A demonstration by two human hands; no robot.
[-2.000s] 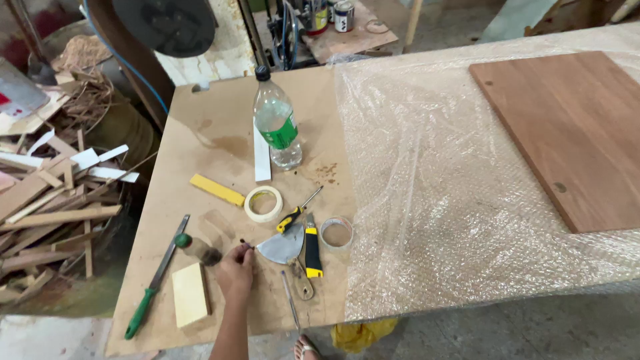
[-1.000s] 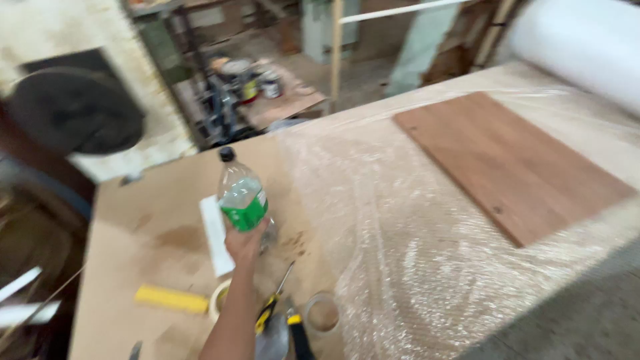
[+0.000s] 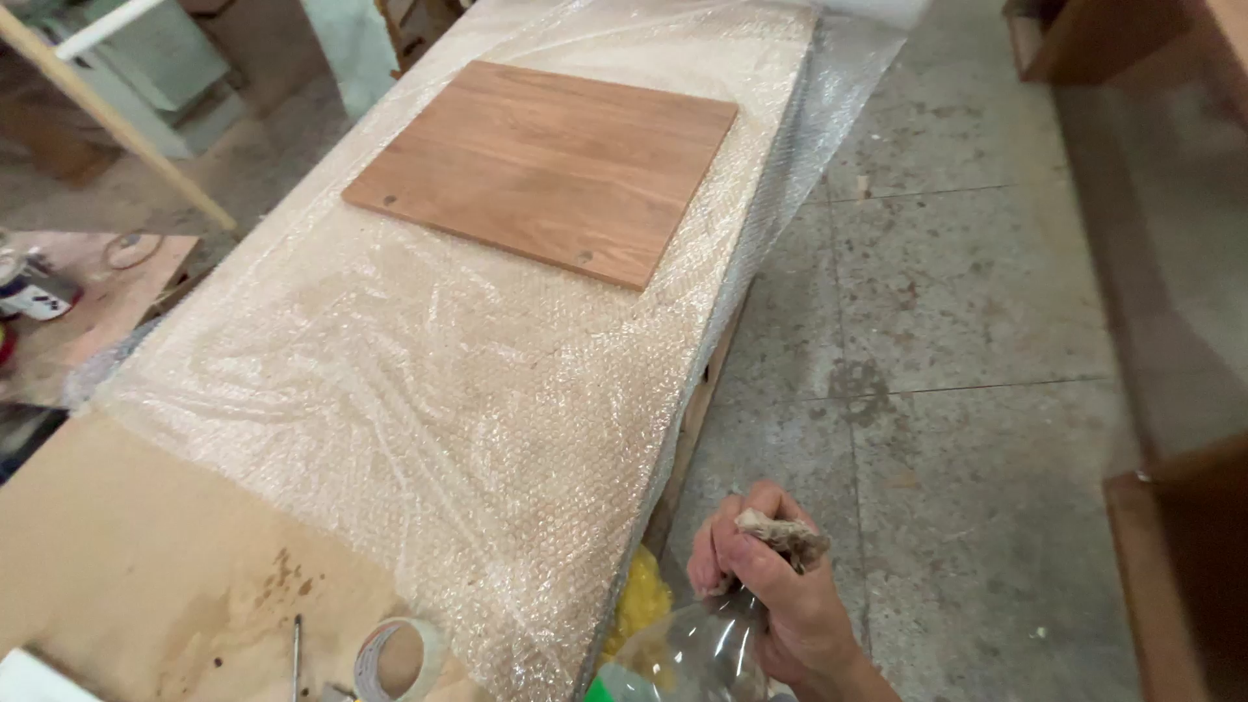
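Observation:
My right hand is closed around a crumpled greyish cloth, at the neck of the clear plastic bottle. Whether the fingers also grip the cap cannot be seen. The bottle's green label shows only at the bottom edge, and its lower part is out of view. My left hand is not in view. Left of the bottle, a yellow plastic bag hangs below the table edge. A flat brown wooden panel with two round marks near one edge lies on bubble wrap over the table.
A tape roll and a screwdriver's shaft lie at the table's near end, by dark stains. Concrete floor runs along the table's right side. Brown wooden furniture stands at far right. Cans rest on a low board at left.
A hand was at the small tools, then on the standing bottle. Now the bottle is off the tabletop, beside its right edge, with my right hand and the cloth at its neck. The view has swung right.

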